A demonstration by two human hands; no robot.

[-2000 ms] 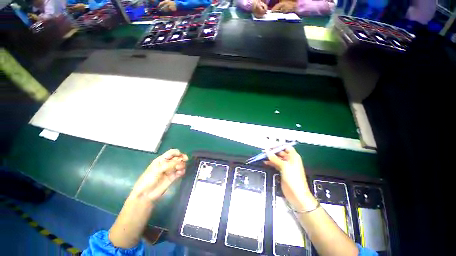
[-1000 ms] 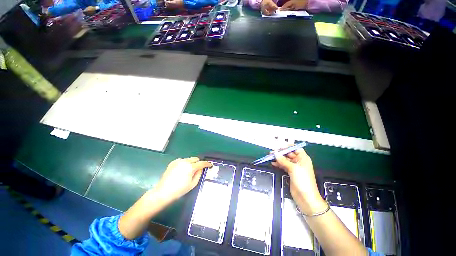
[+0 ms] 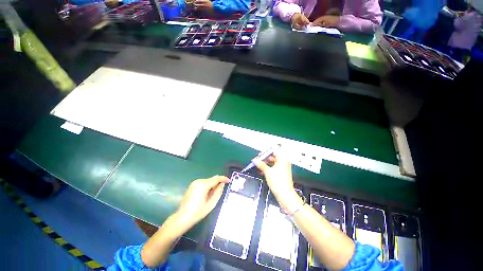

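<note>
A black foam tray (image 3: 225, 172) holds a row of several phone housings with bright outlines. The leftmost housing (image 3: 233, 222) has a large white centre and a pale patch at its black upper end. My left hand (image 3: 201, 196) has its fingertips together at that housing's top left corner; whether they pinch something small cannot be told. My right hand (image 3: 278, 177) holds slim, pen-like tweezers (image 3: 260, 157), their tip near the top edge of the same housing. My right forearm passes over the second and third housings. A loose white strip (image 3: 307, 161) with small dark marks lies behind my right hand.
A large white board (image 3: 143, 106) lies at the left. A recessed green surface (image 3: 307, 116) with a white edge lies beyond the tray, with small white specks on it. Trays of phones (image 3: 218, 34) stand at the back and back right. People in pink and blue sleeves sit opposite.
My right hand has moved left with the tweezers, from above the third housing to the top of the leftmost one. It uncovers more of the loose strip. My left hand stays by the leftmost housing's corner.
</note>
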